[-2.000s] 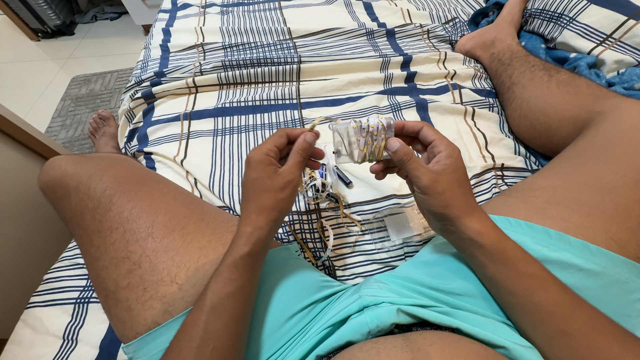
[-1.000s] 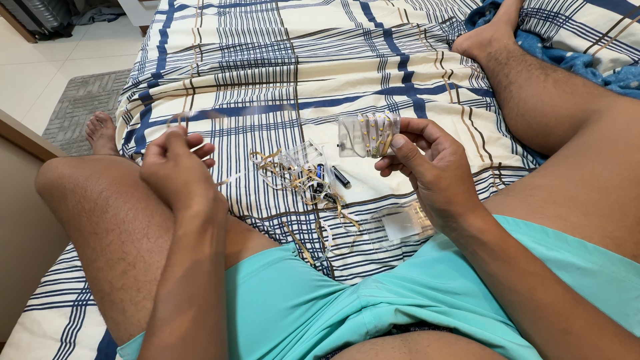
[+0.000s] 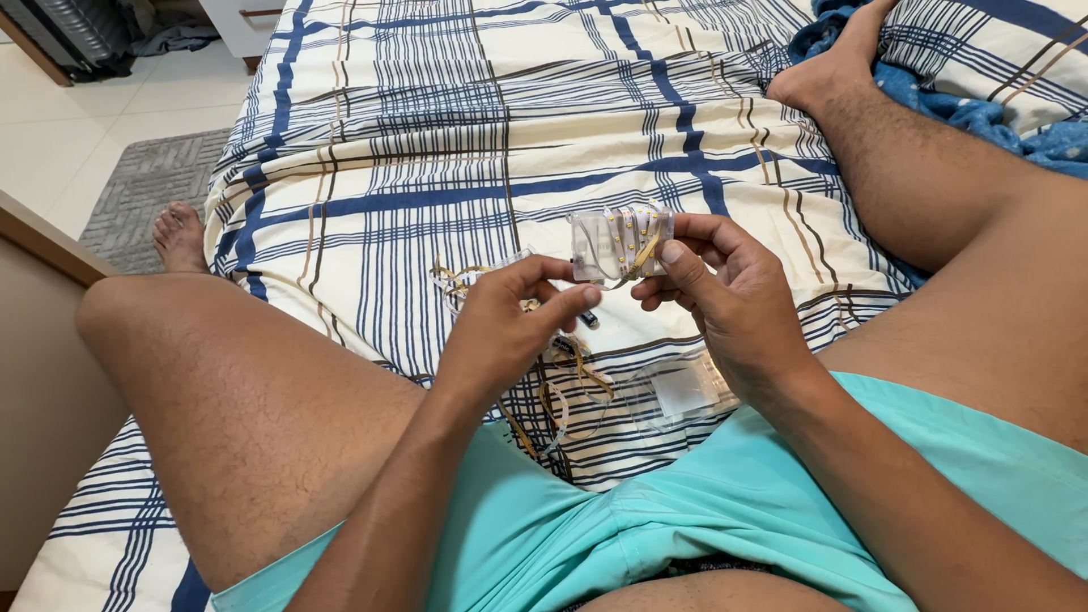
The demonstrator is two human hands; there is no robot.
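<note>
My right hand [image 3: 731,289] grips the right end of a clear plastic holder [image 3: 595,242], around which a white ribbon-like strip [image 3: 633,234] with yellow dots is wound. A gold-coloured strip lies across the winding and runs down to the holder's lower edge. My left hand [image 3: 531,314] is at the lower left corner of the holder, thumb and forefinger near a thin strip end; whether they pinch it cannot be made out. Below and behind that hand, a tangle of white and gold strips [image 3: 582,365] lies on the bedsheet, with a small dark cylinder [image 3: 588,320] beside it.
A clear plastic packet [image 3: 684,387] with a white square lies on the plaid bedsheet [image 3: 425,195] near the turquoise shorts. My bare legs are spread to both sides. A blue dotted cloth [image 3: 952,106] is at the upper right. A grey mat [image 3: 153,178] lies on the tiled floor.
My left hand moved out to the left from the holder, then came back to its lower left corner. My right hand has kept its grip. Gold strip now shows across the winding.
</note>
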